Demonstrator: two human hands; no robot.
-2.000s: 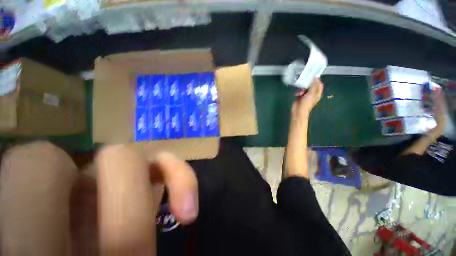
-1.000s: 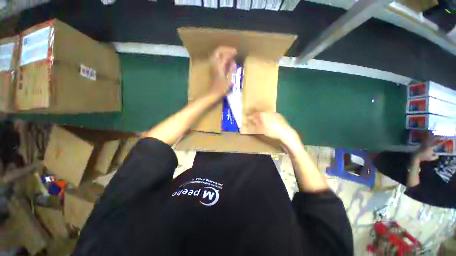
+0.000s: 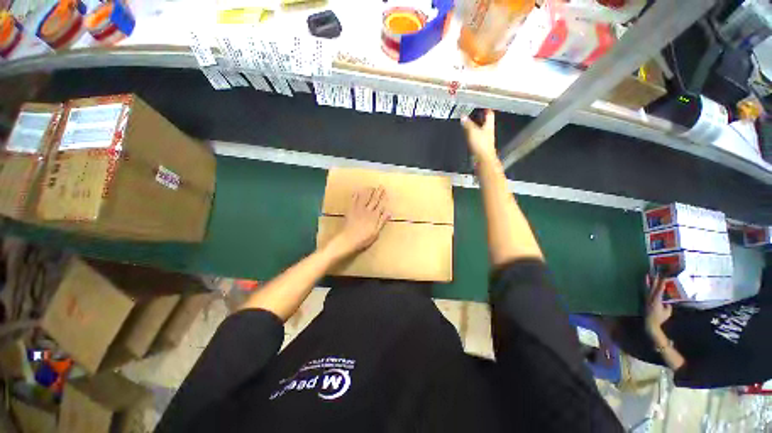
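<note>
A brown shipping carton (image 3: 406,249) lies in front of me on the green bench, its top flaps folded shut and meeting at a dark centre seam. My left hand (image 3: 367,218) lies flat on the top, across the seam, with the fingers spread. My right hand (image 3: 480,135) is raised beyond the carton at the white shelf's edge, beside the hanging label strips (image 3: 406,105). A small dark thing shows at its fingertips; whether the hand grips it is unclear. The carton's contents are hidden.
Taped cartons (image 3: 144,182) with white labels stand at left. Orange and blue dispensers (image 3: 405,27) sit on the shelf (image 3: 355,68). A slanted metal post (image 3: 584,80) is right of my right hand. At right, a coworker's hand (image 3: 658,313) touches stacked white boxes (image 3: 690,241).
The carton's flaps have closed over the blue product boxes and white slip. My left hand has moved onto the lid; my right hand has left the carton and reached up to the shelf edge.
</note>
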